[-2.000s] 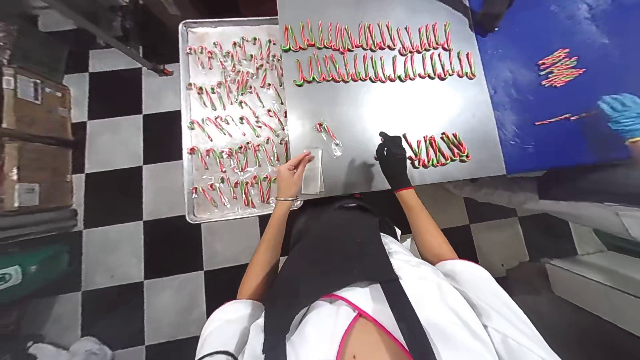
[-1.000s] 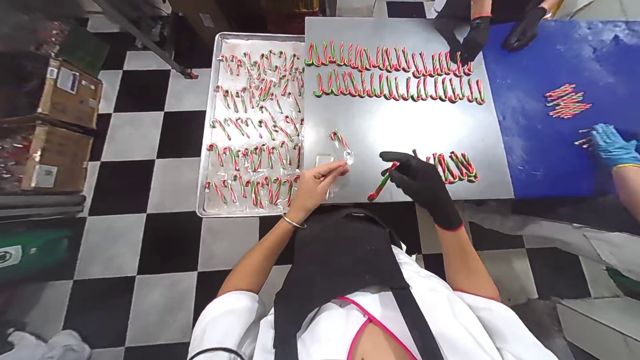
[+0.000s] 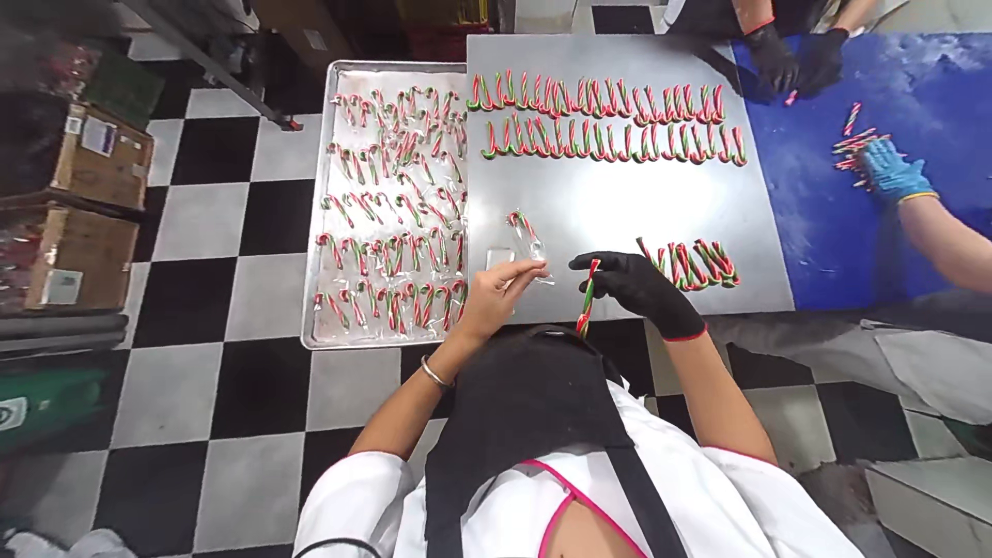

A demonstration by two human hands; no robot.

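Note:
My left hand point(image 3: 496, 298), without a glove, pinches a clear plastic wrapper point(image 3: 545, 273) between thumb and fingertips at the near edge of the metal table. My right hand point(image 3: 639, 288), in a black glove, holds a red, white and green candy cane point(image 3: 589, 294) by its upper end, hook downward. Just beyond my left hand lies a wrapped candy cane point(image 3: 525, 226), beside a small stack of clear wrappers point(image 3: 500, 256). A group of unwrapped candy canes point(image 3: 690, 265) lies right of my glove. Two long rows of candy canes point(image 3: 604, 141) span the table's far part.
A metal sheet tray point(image 3: 319, 302) with many wrapped candy canes adjoins the table's left side. On the blue surface point(image 3: 821, 232) at right, a co-worker's blue-gloved hand point(image 3: 895, 172) touches short striped candy sticks point(image 3: 852, 147). Another person's black-gloved hands point(image 3: 798, 66) are at the back.
My right hand, at the group of canes two seconds ago, now holds one cane left of it. My left hand has moved off the wrapper stack. The black-gloved co-worker's hands have moved right from the far row.

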